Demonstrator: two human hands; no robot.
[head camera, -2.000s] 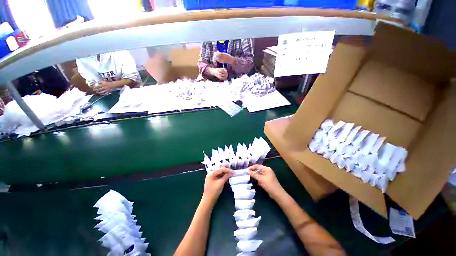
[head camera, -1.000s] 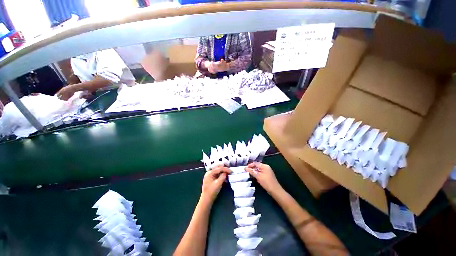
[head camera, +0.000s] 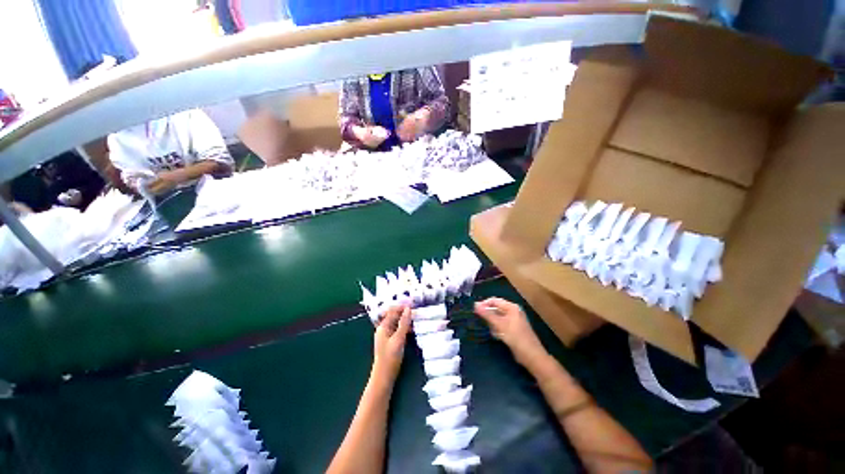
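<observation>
A lengthwise row of overlapping white packets (head camera: 443, 375) lies on the dark green bench in front of me. A crosswise row of upright white packets (head camera: 422, 283) stands just beyond it. My left hand (head camera: 394, 326) is at the near left edge of the crosswise row, by the top of the lengthwise row, its fingertips against the packets; whether it grips one is unclear. My right hand (head camera: 501, 319) is to the right of both rows, apart from them, thumb and fingertips close together; whether something small is between them is unclear.
Another packet row (head camera: 215, 424) lies at left. An open brown carton (head camera: 579, 305) with packet rows inside is tilted at right, above a curved white strip (head camera: 662, 389) and a label (head camera: 731, 370). White packets (head camera: 347, 173) are heaped before two people opposite. A notice sheet (head camera: 521, 85) hangs from the shelf.
My right hand has moved right, away from the packet rows. My left hand remains beside them. The whole view has shifted slightly, with the carton now further left in the picture.
</observation>
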